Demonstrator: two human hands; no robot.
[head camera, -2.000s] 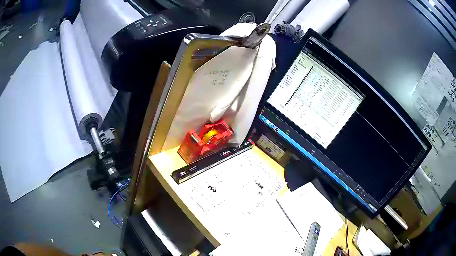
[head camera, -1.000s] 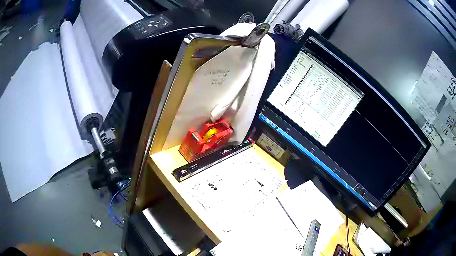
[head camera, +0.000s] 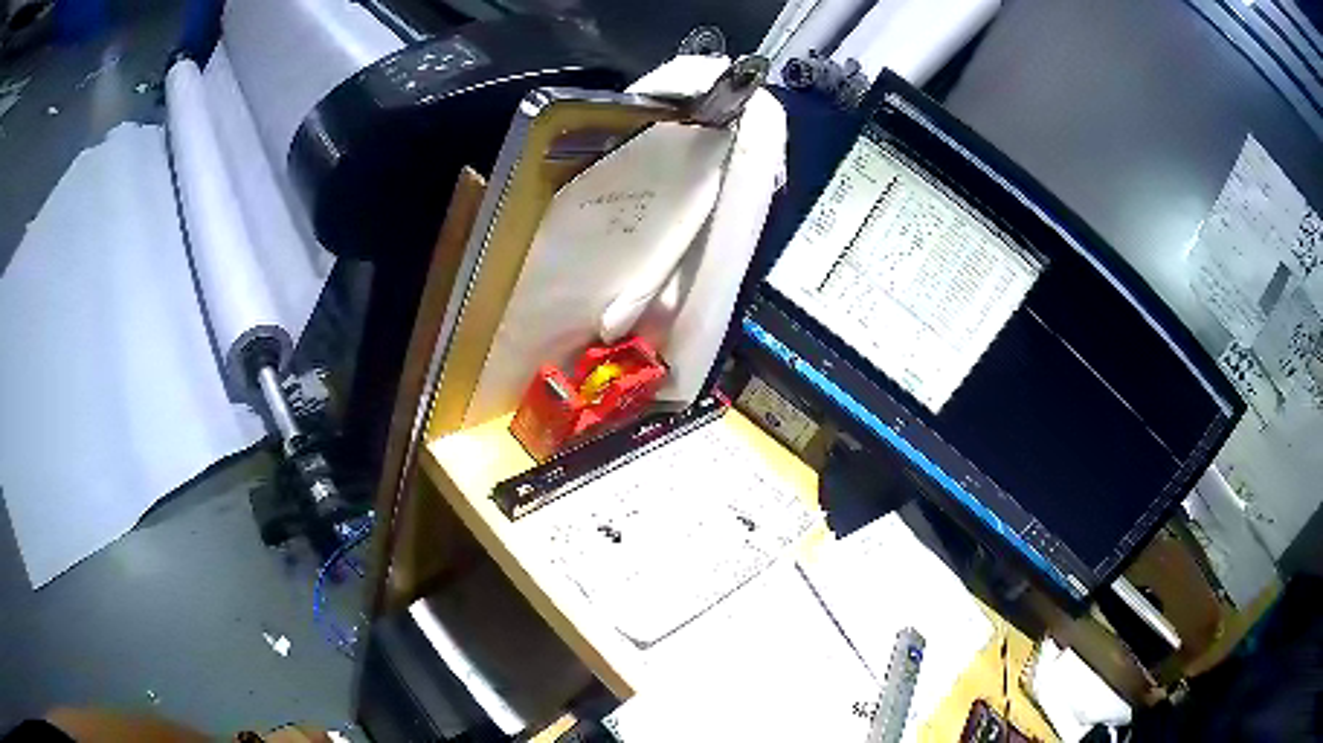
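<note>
Neither of my hands can be made out. Page-sized white sheets with small drawings (head camera: 675, 530) lie on the light-wood desk (head camera: 544, 588). A narrow grey bar (head camera: 897, 690) lies over the lower sheets, its near end cut off by the frame. A red tape dispenser with a yellow roll (head camera: 592, 395) sits at the desk's back left. A long black boxed strip with pale marks (head camera: 610, 457) lies in front of it. A large monitor (head camera: 1001, 341) shows a file list window on a dark screen.
White paper (head camera: 624, 240) hangs clipped on a wood-edged partition (head camera: 472, 312). Beyond it stand the black plotter (head camera: 421, 124) and a paper roll (head camera: 218, 218), with paper spread to the floor (head camera: 109, 349). A brown shape (head camera: 131, 723), unclear, shows at the bottom left. Marked sheets (head camera: 1262, 319) hang at right.
The view has shifted slightly, so desk and monitor sit a little further left and up. The lower edge of the drawn sheet now shows against the paper below. The monitor content looks the same.
</note>
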